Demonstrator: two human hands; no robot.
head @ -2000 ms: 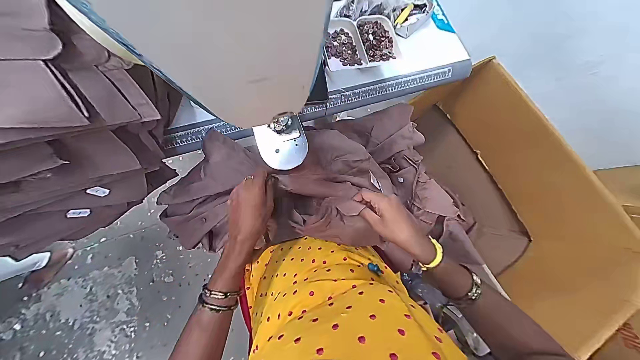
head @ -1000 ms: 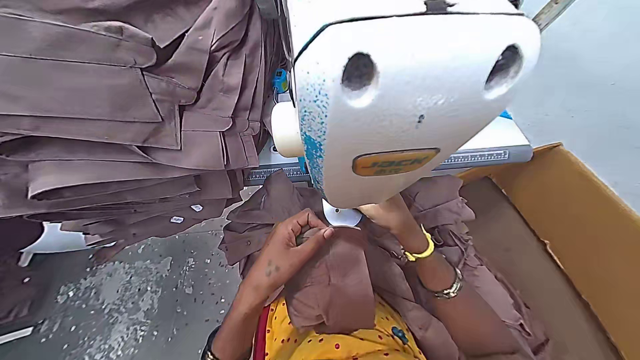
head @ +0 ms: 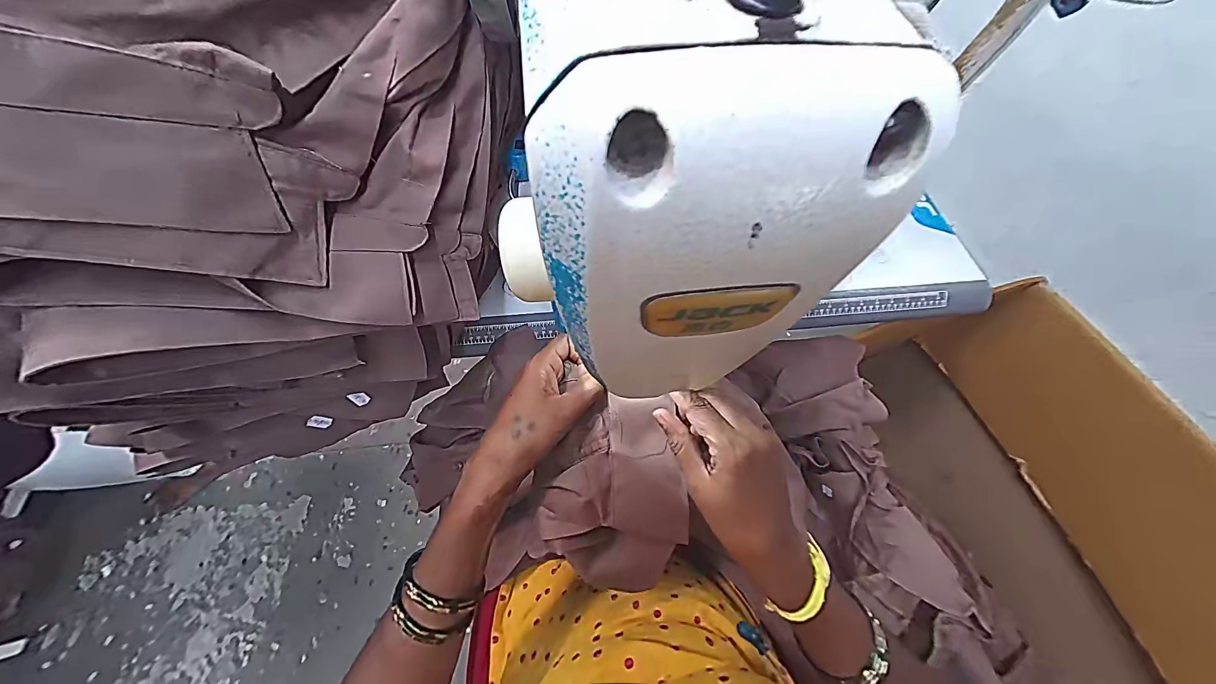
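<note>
Brown cloth pieces [head: 608,513] lie bunched over my lap and up to the table edge. The white head of a Jack sewing machine [head: 760,199] hangs over them and hides the needle area. At its lower left, my left hand [head: 546,408] pinches the cloth, its fingertips partly behind the machine head. My right hand [head: 727,451] grips the cloth just below the head's lower right, thumb and fingers bent close together. Between the two hands a flat part of the cloth passes under the head.
A tall stack of folded brown garments [head: 142,171] rises at the left. The table [head: 921,261] has a ruler strip along its front edge. An open cardboard box [head: 1064,427] stands at the right, with cloth hanging toward it. Speckled floor [head: 218,570] shows at lower left.
The view has shifted since two seconds ago. My right hand, partly behind the machine head one second ago, now shows below it. My left hand has moved up to the head's lower left edge.
</note>
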